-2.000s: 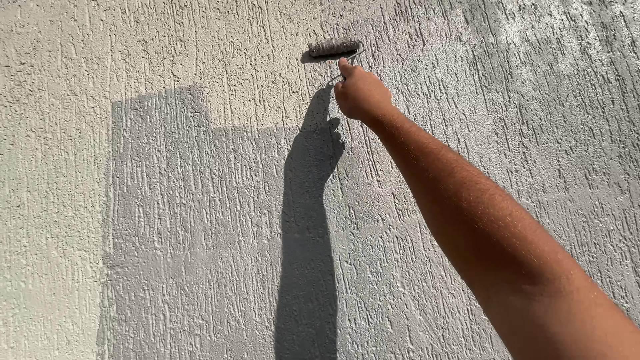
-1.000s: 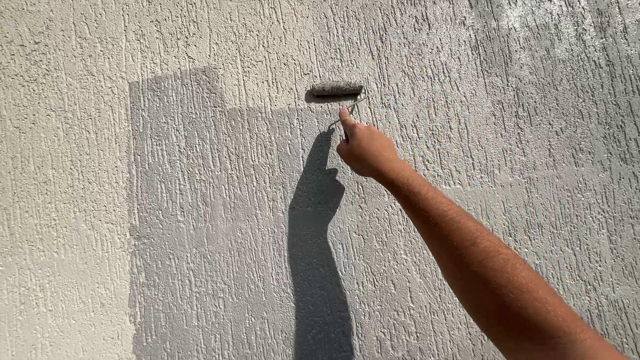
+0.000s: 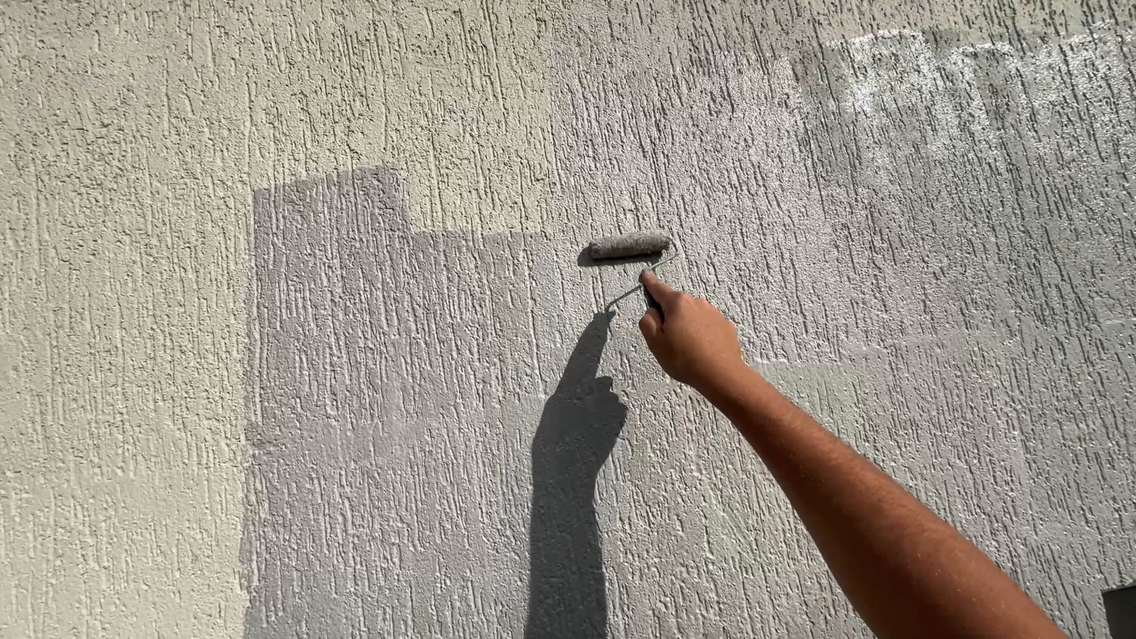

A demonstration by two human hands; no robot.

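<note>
My right hand [image 3: 690,330] is closed around the dark handle of a small paint roller, its index finger stretched along the handle toward the wire frame. The roller's grey sleeve [image 3: 630,246] lies nearly level against a textured stucco wall [image 3: 124,355], just right of the stepped edge between cream and grey. Grey paint [image 3: 382,355] covers the wall's middle and right, while the left and upper left are cream. The underside of the handle is hidden by my fingers. My left hand is out of view.
A dark shadow of my arm and hand [image 3: 572,479] falls on the wall below the roller. Whitish, shiny patches [image 3: 905,75] mark the upper right. The corner of a dark object [image 3: 1120,609], too little of it visible to name, shows at the lower right edge.
The roller in my right hand has moved down the wall, from up beside the cream part to below the step's level. Grey now shows above it where it was. The view has shifted somewhat.
</note>
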